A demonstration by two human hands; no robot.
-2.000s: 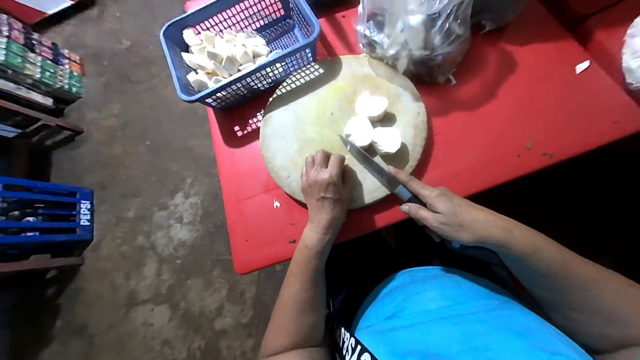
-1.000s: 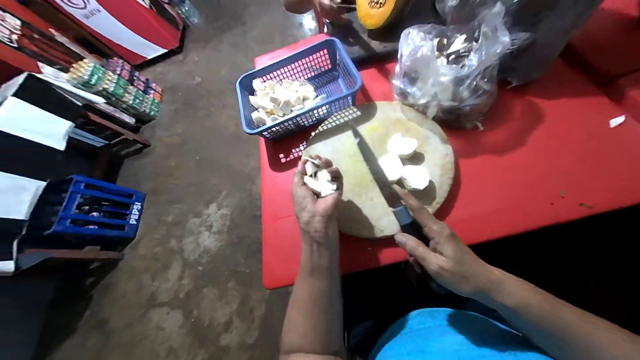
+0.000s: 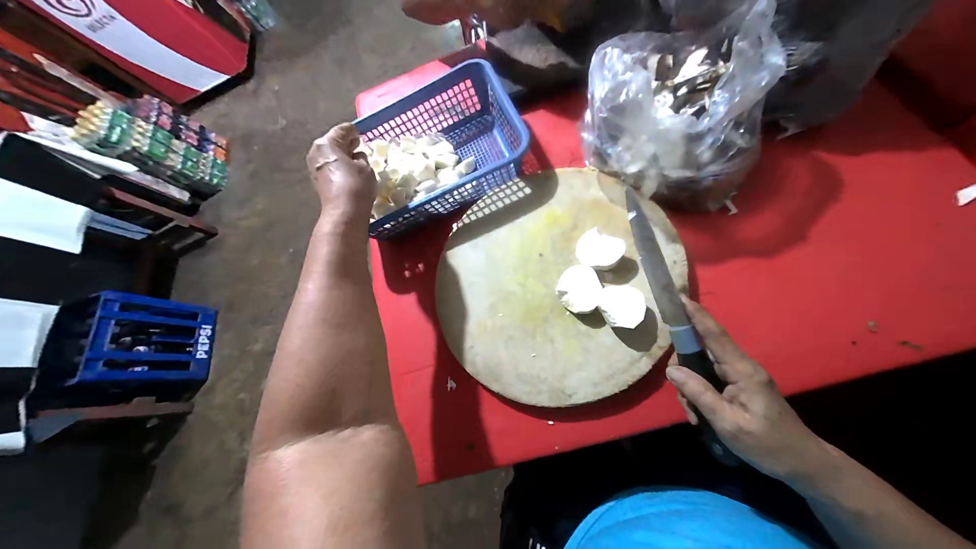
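My left hand (image 3: 343, 169) is at the left end of a blue plastic basket (image 3: 503, 126), its fingers curled over the rim side. White cut chunks (image 3: 415, 169) fill the basket's near-left part. Whether any piece remains in that hand is hidden. My right hand (image 3: 736, 393) grips the black handle of a kitchen knife (image 3: 657, 267), its blade pointing away over the right side of a round cutting board (image 3: 503, 343). Three white peeled pieces (image 3: 578, 289) lie together on the board, left of the blade.
A clear plastic bag (image 3: 679, 130) with pale pieces stands behind the board on the red table (image 3: 846, 267). Part of another person's arm (image 3: 473, 11) shows at the top. A blue bottle crate (image 3: 141, 343) stands on the left, beyond the floor.
My left hand, which held white pieces over the board's left edge, has moved up and left to the basket. The knife has shifted to the right of the three pieces.
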